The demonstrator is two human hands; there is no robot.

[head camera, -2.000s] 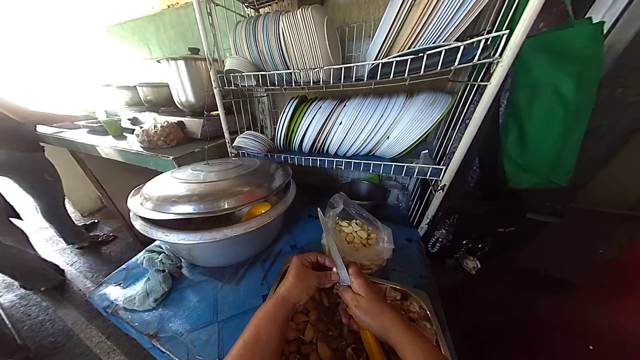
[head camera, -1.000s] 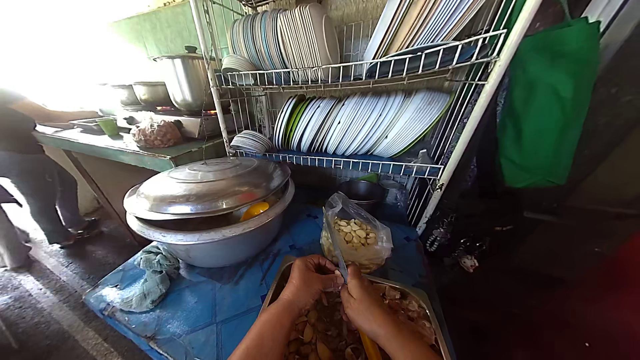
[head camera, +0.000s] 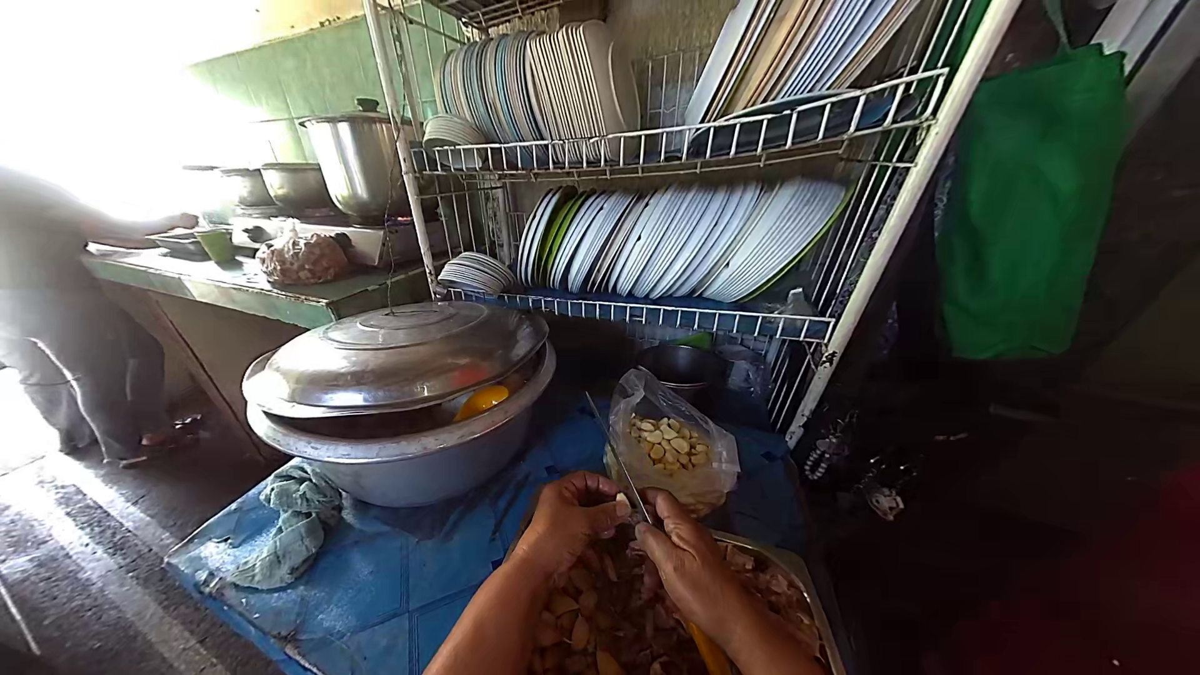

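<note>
Near the bottom centre my left hand (head camera: 572, 520) pinches a small pale piece, which looks like a peeled clove or kernel. My right hand (head camera: 677, 544) is closed on a thin knife (head camera: 617, 457), its blade pointing up and away beside that piece. Both hands are over a metal tray (head camera: 811, 586) of brown unpeeled pieces (head camera: 572, 609). A yellow handle (head camera: 708, 649) shows under my right wrist; what it belongs to is hidden. Just beyond the hands, an open clear plastic bag (head camera: 717, 469) holds pale peeled pieces (head camera: 670, 442).
On the blue table (head camera: 375, 572) stand a large metal basin (head camera: 422, 469) with a tilted lid (head camera: 403, 356) and a crumpled cloth (head camera: 295, 525). Behind is a white wire rack (head camera: 581, 305) of plates. A person (head camera: 56, 309) stands left by a counter (head camera: 216, 291) with pots. A green bag (head camera: 1031, 206) hangs right.
The knife blade has changed its angle and now shows as a thin edge. Both hands stay close together over the tray. The person at the left has shifted.
</note>
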